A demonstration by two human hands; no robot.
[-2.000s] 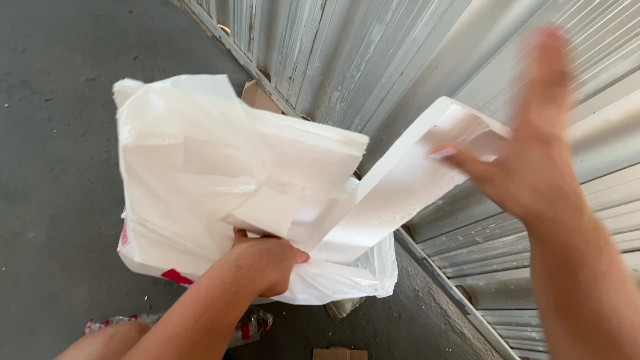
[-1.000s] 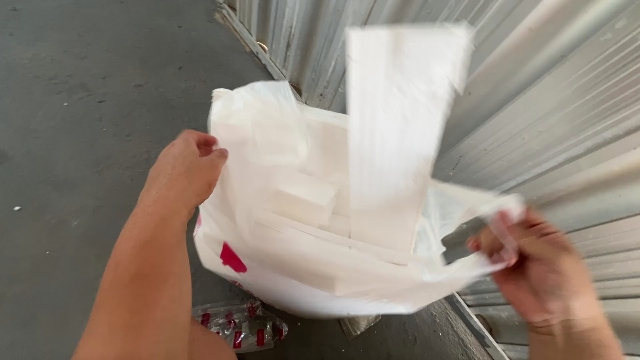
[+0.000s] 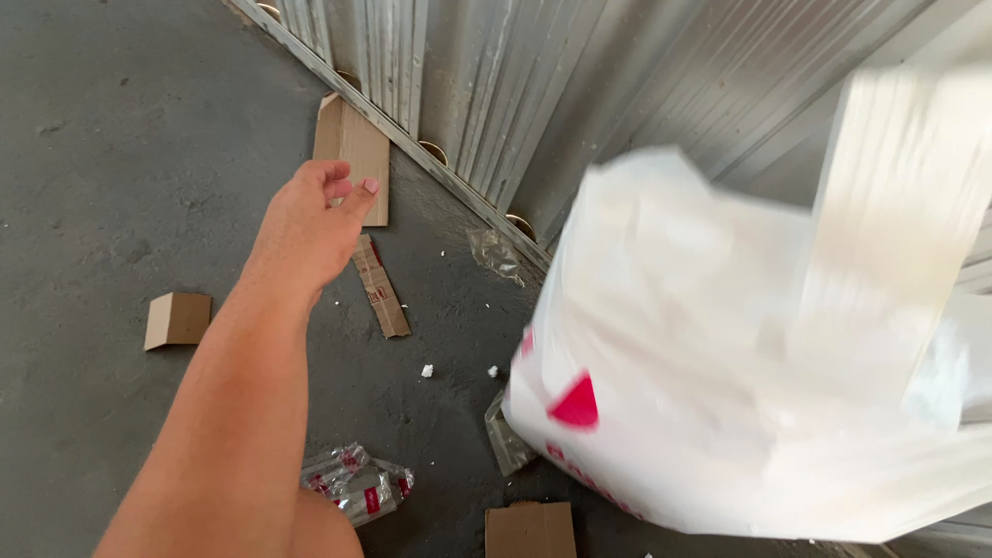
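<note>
A white plastic bag [image 3: 682,372] with pink printing, blurred by motion, fills the right side of the view. Out of its mouth stands a long white foam board [image 3: 891,209]. My left hand [image 3: 318,217] is over the floor left of the bag, fingers loosely curled and nothing between them. Below and behind it lie a cardboard piece [image 3: 364,170] against the wall's foot and a narrow cardboard strip [image 3: 381,291]. My right hand is out of the picture.
A corrugated metal wall [image 3: 480,93] rises from a bottom rail. On the grey floor lie a folded cardboard piece [image 3: 178,319], crumpled clear plastic packaging [image 3: 360,484], another cardboard piece [image 3: 531,531], clear plastic scraps [image 3: 496,252] and white foam crumbs [image 3: 427,371].
The bag has moved right, away from my left hand, which was at its edge. My right hand, earlier holding the bag's other edge, has left the view. More cardboard on the floor now shows.
</note>
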